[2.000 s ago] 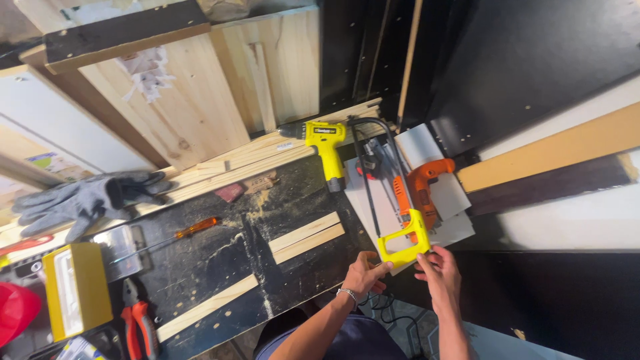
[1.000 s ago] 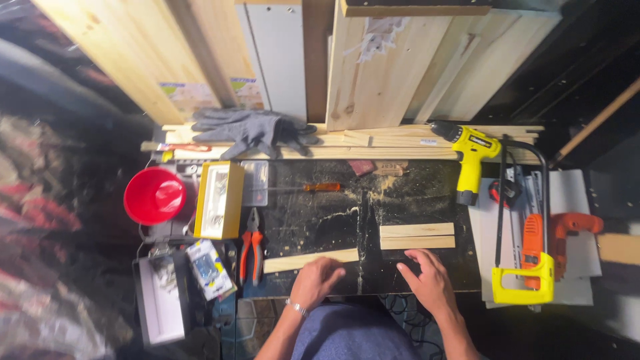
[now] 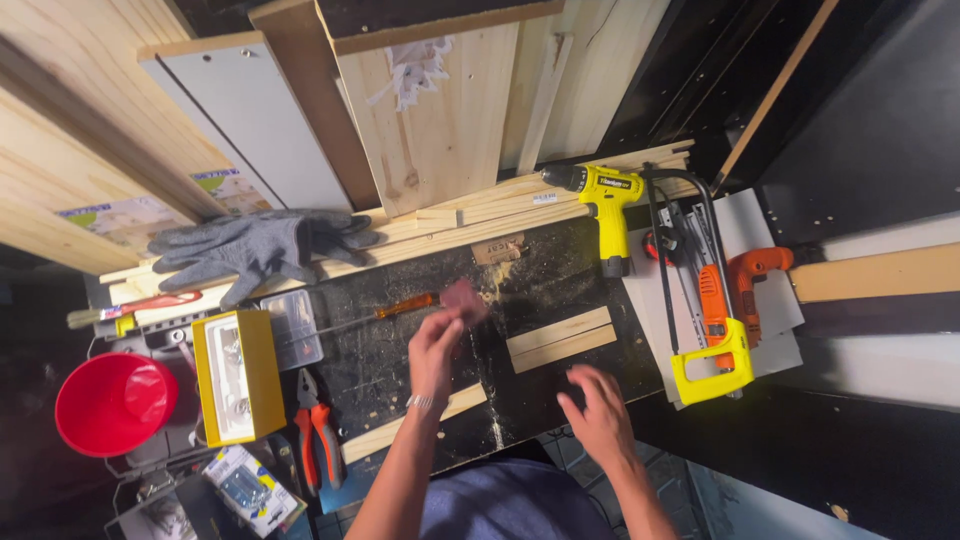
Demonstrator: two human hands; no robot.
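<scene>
My left hand point(image 3: 435, 349) pinches a reddish sandpaper piece point(image 3: 463, 301), blurred, over the black worktop point(image 3: 375, 356). A screwdriver with an orange handle point(image 3: 407, 304) lies just left of the sandpaper. Below that hand is a wood strip point(image 3: 416, 424), partly hidden by my wrist. My right hand point(image 3: 598, 412) is empty, fingers apart, just below two short wood strips point(image 3: 562, 339) lying side by side. A brown sandpaper piece point(image 3: 499, 249) lies near the back, beside sawdust. At the right a hacksaw with a yellow handle point(image 3: 715, 367) rests over an orange power tool point(image 3: 742, 289).
A yellow cordless drill point(image 3: 611, 202) lies at the back right. Grey gloves point(image 3: 262, 251) rest on long wood strips point(image 3: 517, 202). On the left are a yellow box point(image 3: 266, 375), red bowl point(image 3: 116, 405), pliers point(image 3: 319, 435) and plastic case point(image 3: 292, 326). Boards point(image 3: 442, 120) stand behind.
Two seconds ago both hands were at the hacksaw's yellow handle; they then moved left, away from it. My left hand has since reached up and taken the reddish sandpaper from beside the screwdriver.
</scene>
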